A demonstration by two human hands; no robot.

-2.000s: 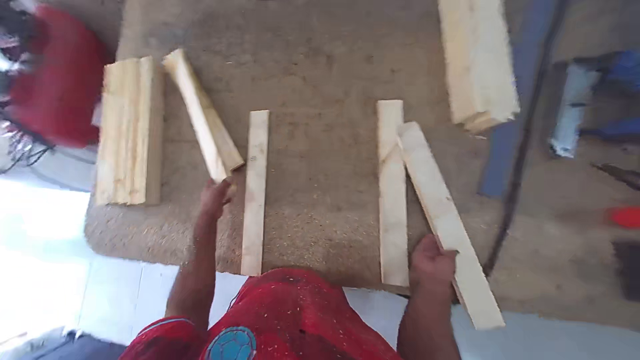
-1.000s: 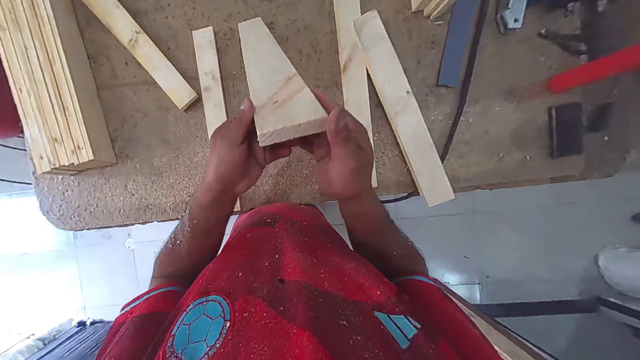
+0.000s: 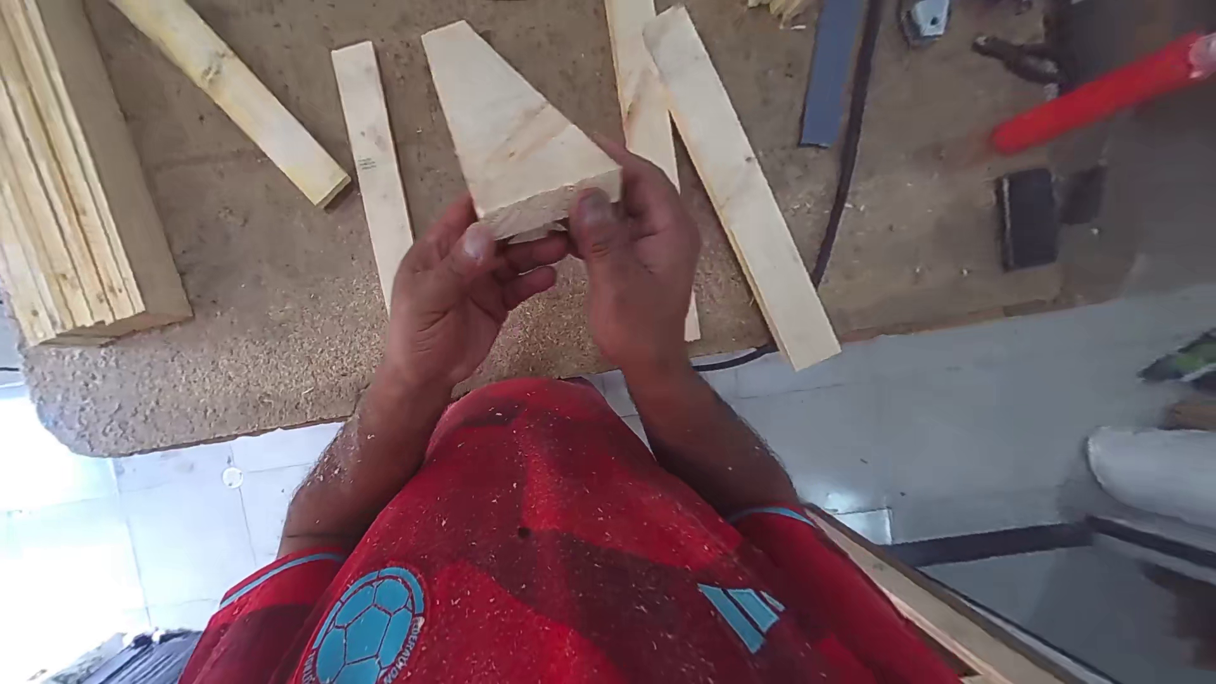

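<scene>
A pale wooden board (image 3: 522,133) is held up over the bench with its cut end toward me. My left hand (image 3: 451,285) grips the near left corner, the thumb on the end face. My right hand (image 3: 636,256) grips the near right corner, its thumb also on the end. Whether this is one board or several held together, I cannot tell. Left of it a narrow wooden strip (image 3: 375,152) lies on the bench, partly behind my left hand. On the right, a wooden strip (image 3: 741,190) lies slantwise, partly over another strip (image 3: 646,104).
A stack of wooden boards (image 3: 76,180) stands at the left of the sawdust-covered bench (image 3: 247,380), near a slanting strip (image 3: 237,90). To the right are a grey-blue flat strip (image 3: 832,71), a black cable (image 3: 848,180), a dark block (image 3: 1028,218) and a red bar (image 3: 1102,90).
Two seconds ago my hands were apart, each at a separate piece of wood. One second ago both held the board, as they do now. The view has shifted closer to the bench edge.
</scene>
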